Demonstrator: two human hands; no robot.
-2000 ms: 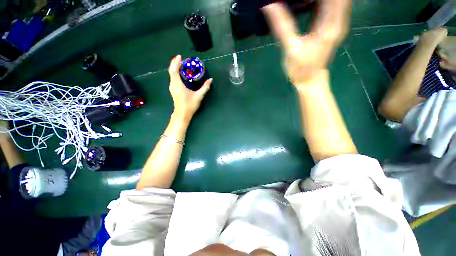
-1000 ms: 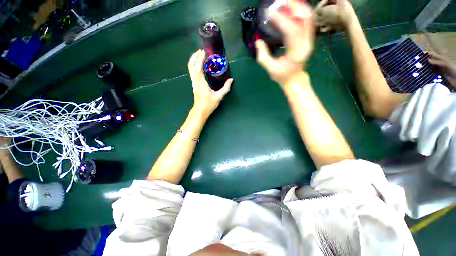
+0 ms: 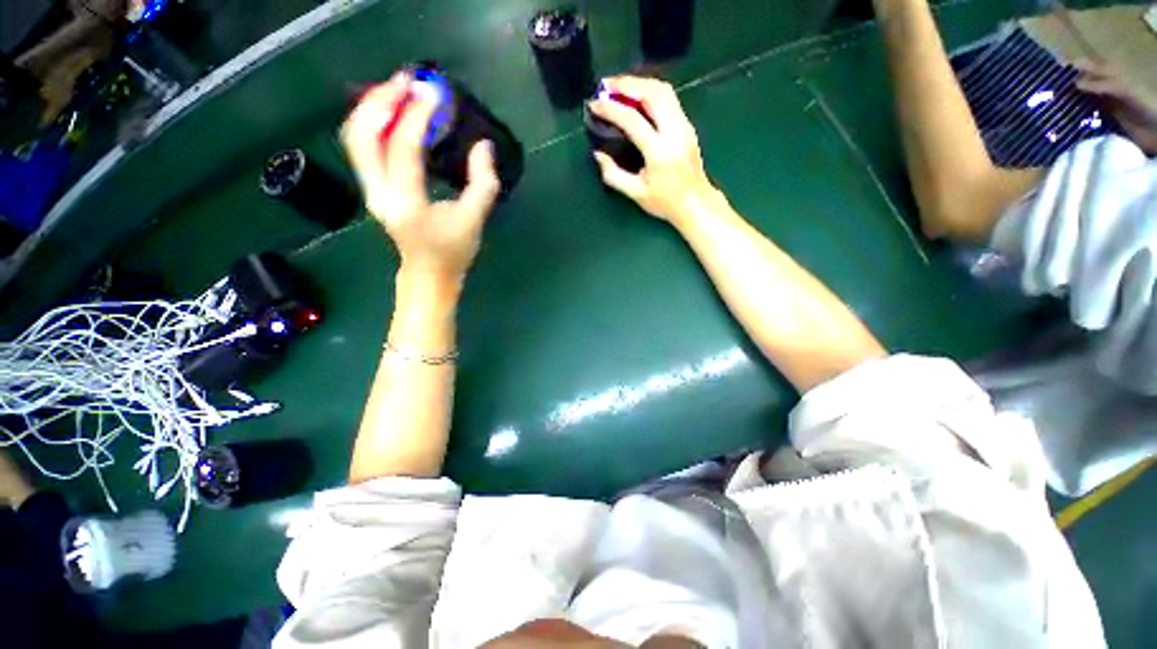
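My left hand [image 3: 425,190] is blurred, with its fingers over the lit top of a black cylindrical unit [image 3: 477,140] that glows blue and red. My right hand [image 3: 656,150] is closed around another black unit [image 3: 612,142], with red light showing between its fingers. Another black unit [image 3: 562,61] stands between and beyond my hands. One more unit [image 3: 665,28] is cut off by the top edge. The bottom of the unit at my left hand is partly hidden, so contact with the bench is unclear.
White cables [image 3: 121,380] lie tangled at left beside units with lights. A white-topped tub [image 3: 121,552] is at lower left. Another black unit [image 3: 308,188] is left of my left hand. A neighbour's arm [image 3: 945,152] and a grid tray [image 3: 1021,102] are at right.
My left hand has moved left with a lit unit. My right hand has come down and inward and now grips a unit on the bench. The neighbour's hand has moved out at the top.
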